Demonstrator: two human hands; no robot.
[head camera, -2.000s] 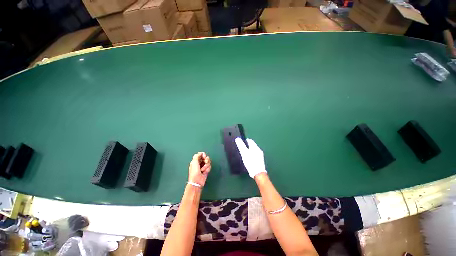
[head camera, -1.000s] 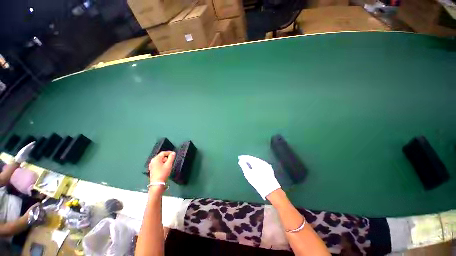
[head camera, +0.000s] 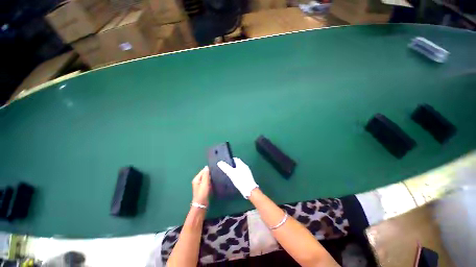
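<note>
A black speaker unit (head camera: 221, 182) is between my hands on the green belt, its flat face with a small dark hole near the far end turned up. My bare left hand (head camera: 201, 184) is at its left side, fingers curled; whether it grips the unit or holds a small part is unclear. My white-gloved right hand (head camera: 239, 177) rests on its right side and upper face, thumb on the face. Another black unit (head camera: 275, 156) lies just right of my right hand. One more unit (head camera: 126, 191) stands to the left.
Two units (head camera: 390, 135) lie on the right of the belt (head camera: 219, 99), with several at the far left. A clear wrapped packet (head camera: 428, 49) is at the far right. Leopard-print cloth (head camera: 225, 239) covers the near edge. A phone (head camera: 427, 257) lies lower right. Cartons (head camera: 125, 41) stand behind.
My hands have come together at a unit from the left pair, now in front of me. The earlier centre unit lies to its right. My view has swung back right.
</note>
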